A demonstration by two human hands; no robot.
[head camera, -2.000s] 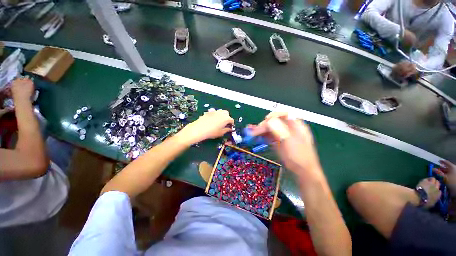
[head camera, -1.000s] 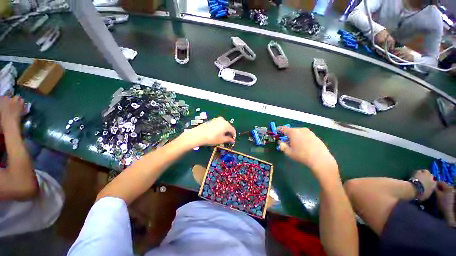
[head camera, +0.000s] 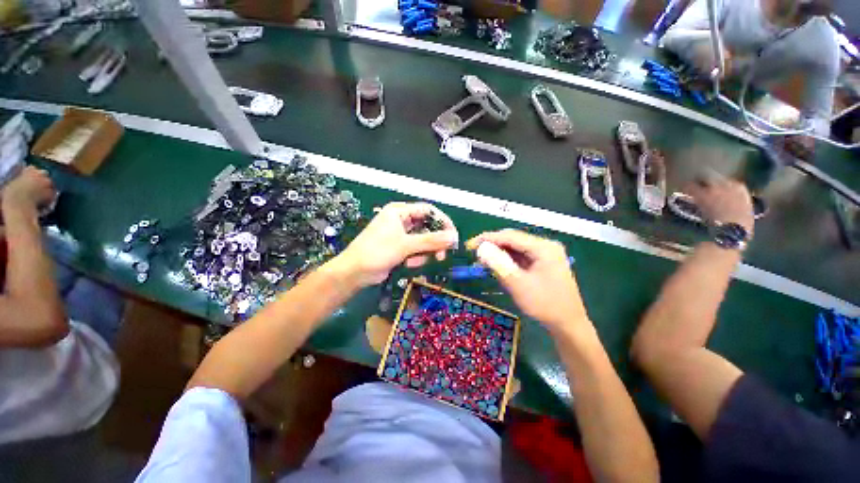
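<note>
My left hand (head camera: pixel 401 241) is over the bench above the box, its fingers curled around a small dark part (head camera: pixel 433 224), probably a circuit board. My right hand (head camera: pixel 528 269) is just to its right, fingertips pinched together; a small pale thing may be between them, too blurred to name. Blue battery cells (head camera: pixel 469 272) lie on the bench, partly behind my right hand. The open cardboard box (head camera: pixel 515 363) at the bench edge is packed with red and dark-blue cell ends (head camera: pixel 448 347).
A heap of wired parts (head camera: pixel 269 226) lies left of my left hand. Grey and white housings (head camera: pixel 478 153) lie on the central belt (head camera: pixel 405 57). A neighbour's arm (head camera: pixel 684 283) reaches onto the belt at right. A grey post (head camera: pixel 193 75) slants at left. A small carton (head camera: pixel 77 140) is far left.
My hands have come closer together above the box. The neighbour's arm at right has reached out to the belt. Housings on the belt have shifted right, and another shows near that arm.
</note>
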